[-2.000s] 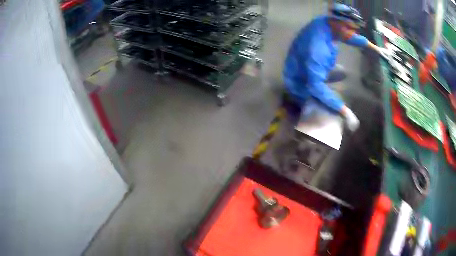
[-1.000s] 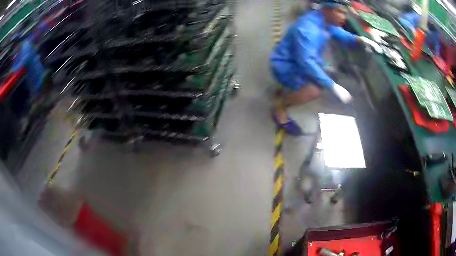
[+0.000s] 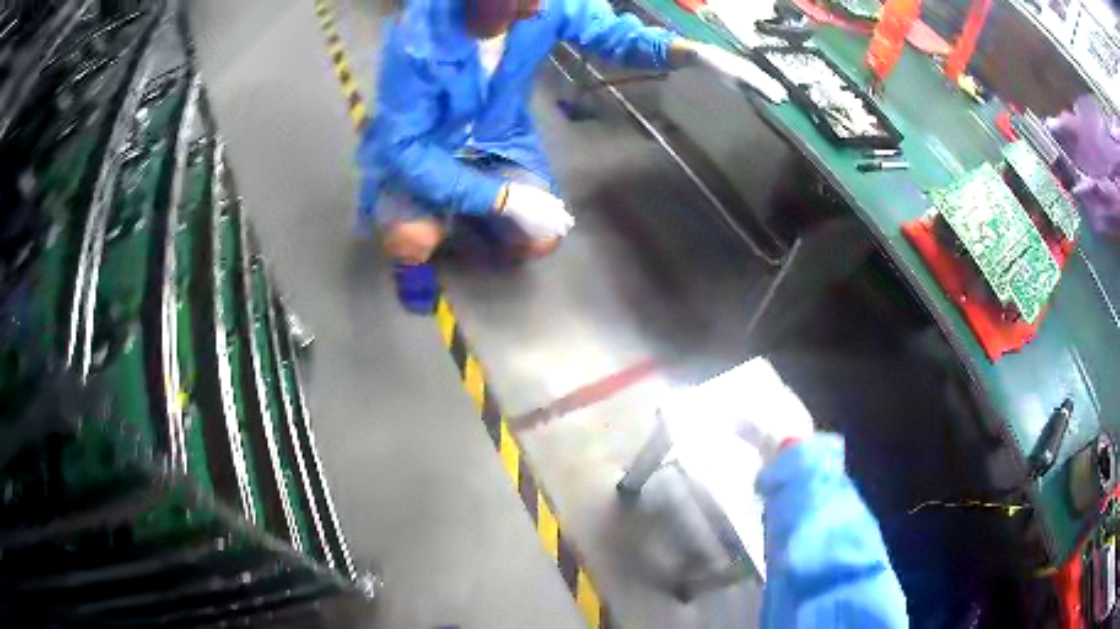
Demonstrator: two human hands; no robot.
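A white flat panel [image 3: 719, 430] lies tilted in the lower middle, above a grey object near the floor; glare washes out its surface. My right hand [image 3: 779, 424], in a white glove with a red cuff and a blue sleeve, is at the panel's upper right part. White glove against white panel hides the fingers, so I cannot tell whether they grip it. My left hand is not in view.
A person in blue [image 3: 461, 135] crouches at upper left, one gloved hand at the bench [image 3: 940, 289]. A green circuit board [image 3: 1001, 240] lies on a red tray [image 3: 970, 307]. A dark rack [image 3: 160, 369] stands left. Floor has yellow-black tape [image 3: 510, 461].
The view has moved closer to the white panel and the crouching person, who now appears further left. My right hand has come into view at the panel. The red-topped crate has left the view.
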